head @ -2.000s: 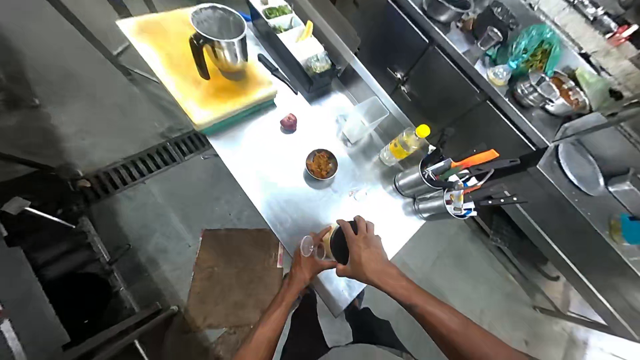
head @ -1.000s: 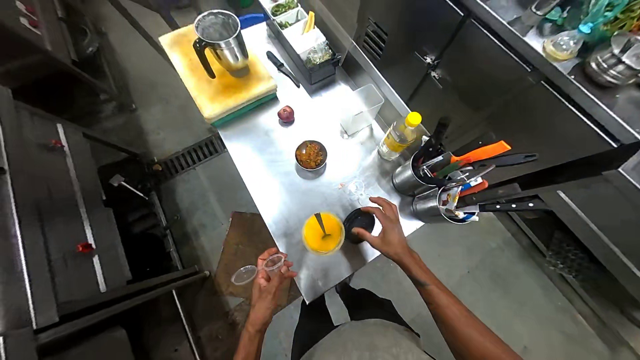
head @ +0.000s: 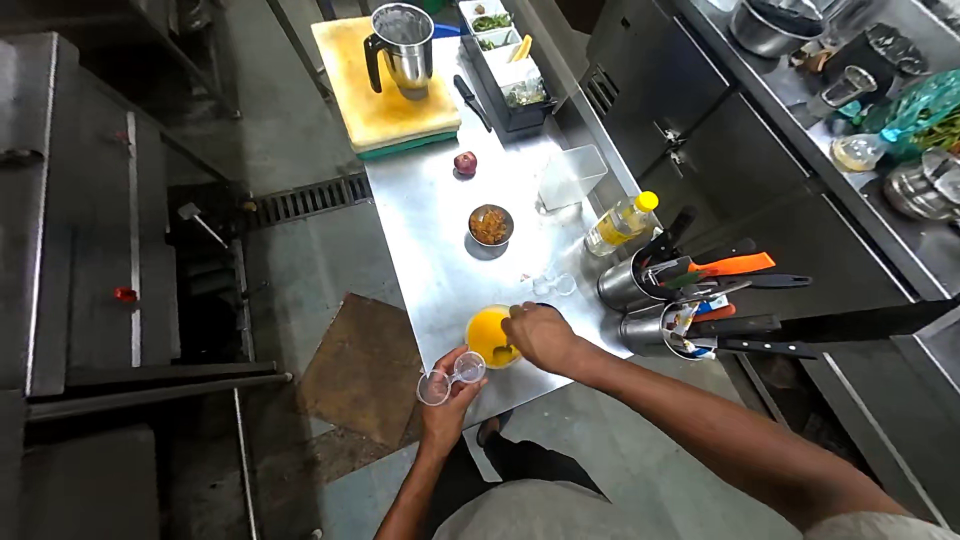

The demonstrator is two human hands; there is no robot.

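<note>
My left hand (head: 448, 401) holds a small clear plastic cup with its hinged lid open (head: 452, 377), beside a round container of yellow-orange liquid (head: 489, 334) near the steel table's edge. Over that container my right hand (head: 541, 336) is closed at its rim, seemingly on the spoon standing in the liquid; its handle is hidden by the fingers. Dark material, perhaps the black lid, shows behind my right hand. Another clear lidded cup (head: 553, 285) lies farther back on the table. A steel bowl of orange-brown food (head: 490, 226) sits beyond it.
On the steel table (head: 427, 225) are a red onion (head: 465, 163), a clear plastic tub (head: 571, 177), an oil bottle with yellow cap (head: 620, 223), and steel utensil holders (head: 628, 283). Farther off are a knife (head: 472, 103), a cutting board (head: 345, 82) with a steel jar (head: 405, 49), and a condiment tray (head: 517, 109).
Two seconds ago both hands held the container and black lid; a second ago it stood uncovered. My right hand has since moved left from the black lid onto the container. My left hand keeps the clear cup.
</note>
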